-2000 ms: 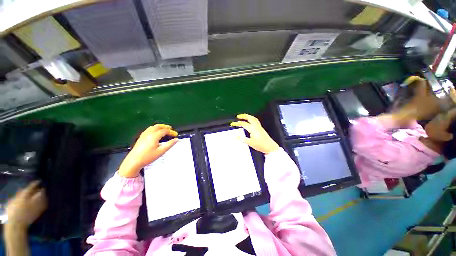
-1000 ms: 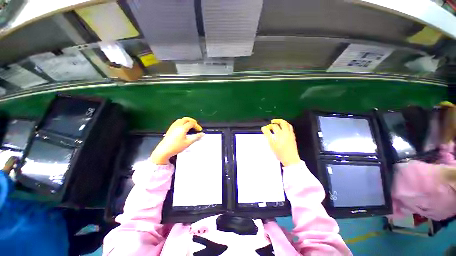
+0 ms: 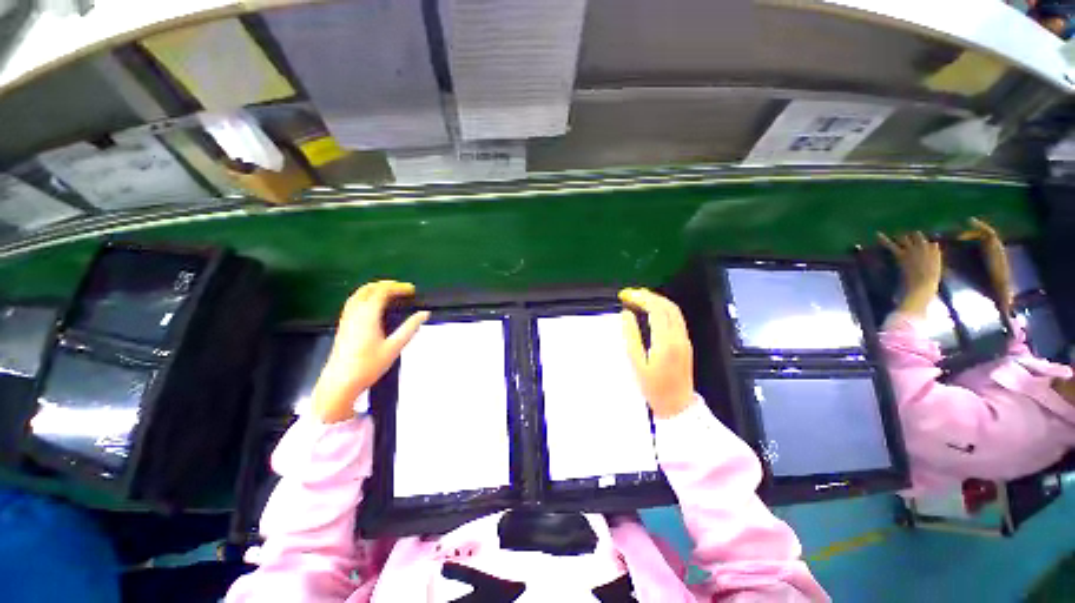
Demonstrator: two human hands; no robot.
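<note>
Two tablets with white lit screens lie side by side in a black tablet tray (image 3: 525,309) in front of me. My left hand (image 3: 363,349) is at the upper left corner of the left tablet (image 3: 454,406), fingertips at its top edge, fingers apart and holding nothing. My right hand (image 3: 663,353) is over the upper right corner of the right tablet (image 3: 597,401), fingers slightly bent, holding nothing. Yellow finger cots show on the fingertips. A small white label (image 3: 606,481) is on the right tablet's lower edge.
Another tray (image 3: 898,459) with two pale-screened tablets stands at right. Stacked trays (image 3: 189,389) with dark, glaring tablets stand at left. A person in pink sleeves (image 3: 943,406) works at far right. Blue clothing (image 3: 53,548) shows at lower left. Paper sheets (image 3: 507,65) hang on the shelf front.
The view has turned slightly, so the bench things sit a little further left. The person at far right now has both hands over tablets. My hands stay at the screens' top corners.
</note>
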